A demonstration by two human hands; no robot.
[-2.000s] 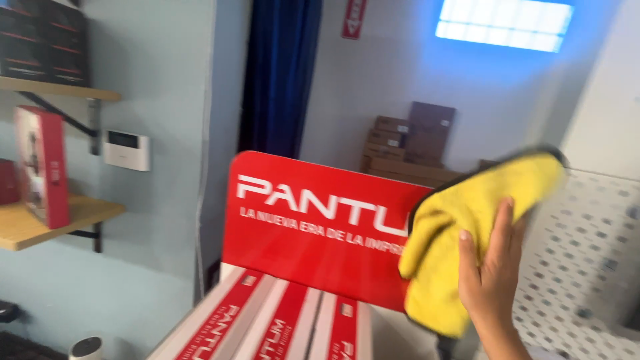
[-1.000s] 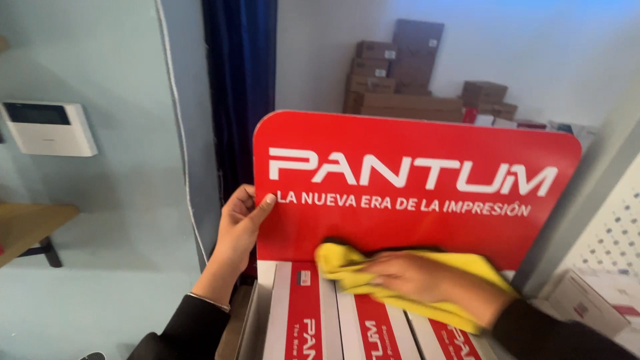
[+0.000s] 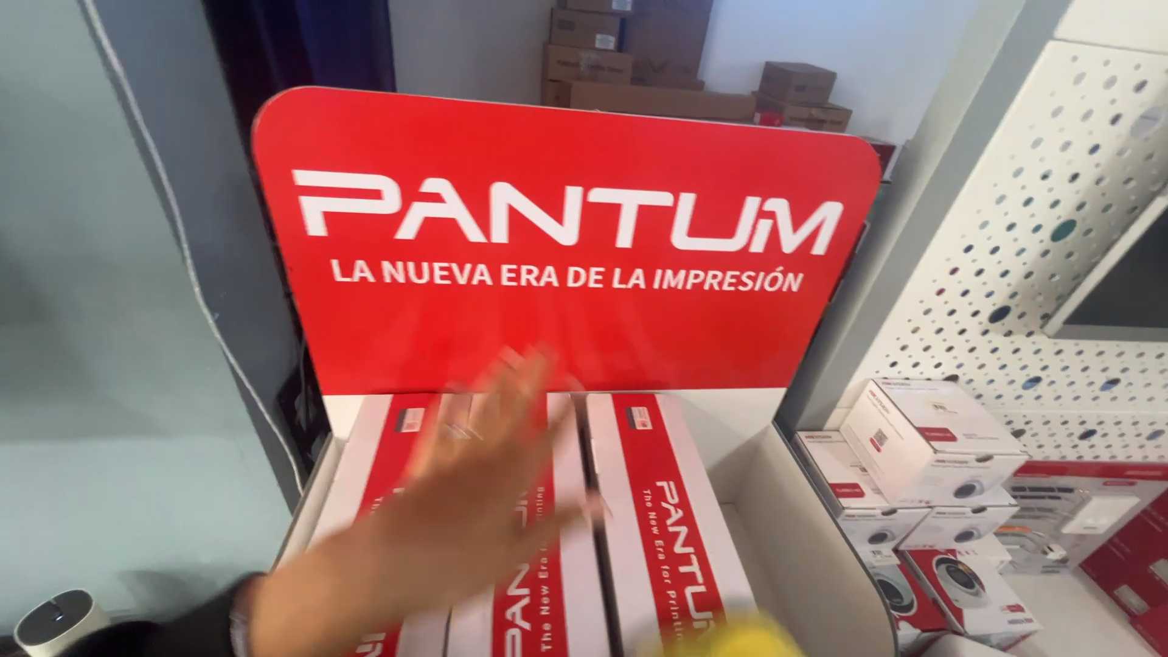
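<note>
My left hand (image 3: pixel 438 511), blurred, reaches over the red and white Pantum boxes (image 3: pixel 657 511) with its fingers apart and nothing in it. Three such boxes stand side by side in a white display bin (image 3: pixel 794 511). Behind them rises the bin's red header panel (image 3: pixel 566 338) with white lettering; neither hand is on it. A blurred bit of the yellow cloth (image 3: pixel 739 639) shows at the bottom edge, over the right box. My right hand is out of view.
White camera boxes (image 3: pixel 935 438) are stacked right of the bin, by a perforated white panel (image 3: pixel 1040 274). Brown cartons (image 3: pixel 657 96) stand behind the header. A white cable (image 3: pixel 187 246) hangs at left. A small round-topped device (image 3: pixel 59 620) sits at lower left.
My left hand has let go of the header panel's left edge and moved over the boxes. The yellow cloth has gone from the panel's lower part down to the bottom edge. My right hand has left view.
</note>
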